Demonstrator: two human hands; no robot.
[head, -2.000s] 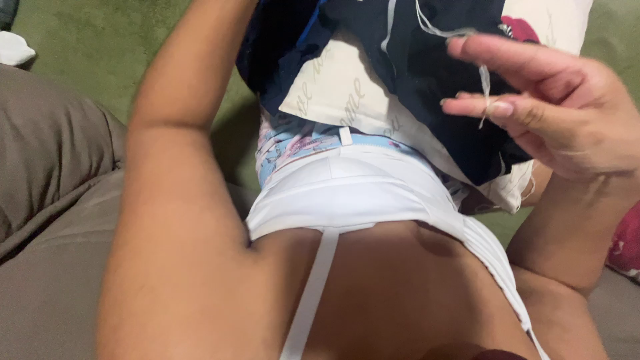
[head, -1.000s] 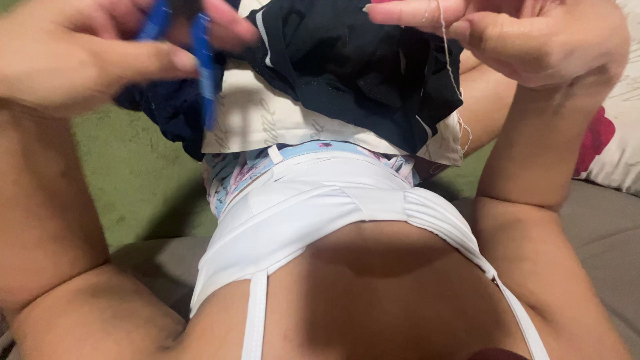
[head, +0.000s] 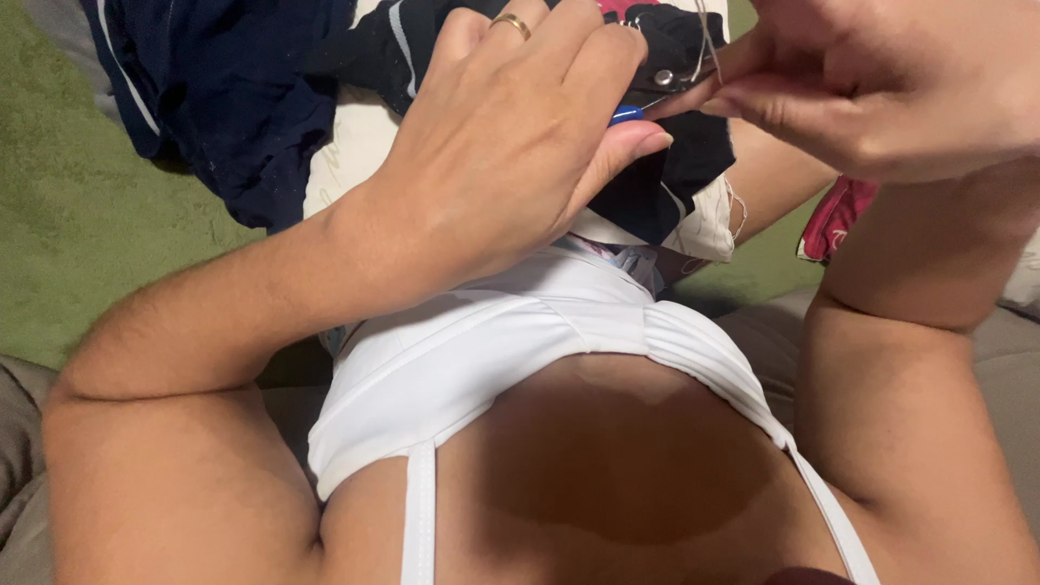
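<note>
My left hand (head: 520, 122), with a gold ring, is closed around a blue-handled tool (head: 627, 114); most of the tool is hidden under the palm. A thin metal part or needle shows between its blue end and my right fingertips. My right hand (head: 877, 89) pinches light thread (head: 704, 41) between thumb and fingers, close beside the left thumb. Beneath both hands lies a black garment (head: 682, 162) with light piping and a round metal snap (head: 664, 77). It rests on a cream printed cloth (head: 349, 146) over my lap.
Dark navy fabric (head: 236, 89) with a white stripe lies to the left over a green surface (head: 106, 219). A red cloth item (head: 841, 215) is at the right, near my right forearm. Grey-brown upholstery (head: 764, 341) is behind me on both sides. Loose threads hang at the cream cloth's right edge.
My left hand has come in from the left with the blue-handled tool, over the black garment and close to my right hand. One second ago the hands were well apart.
</note>
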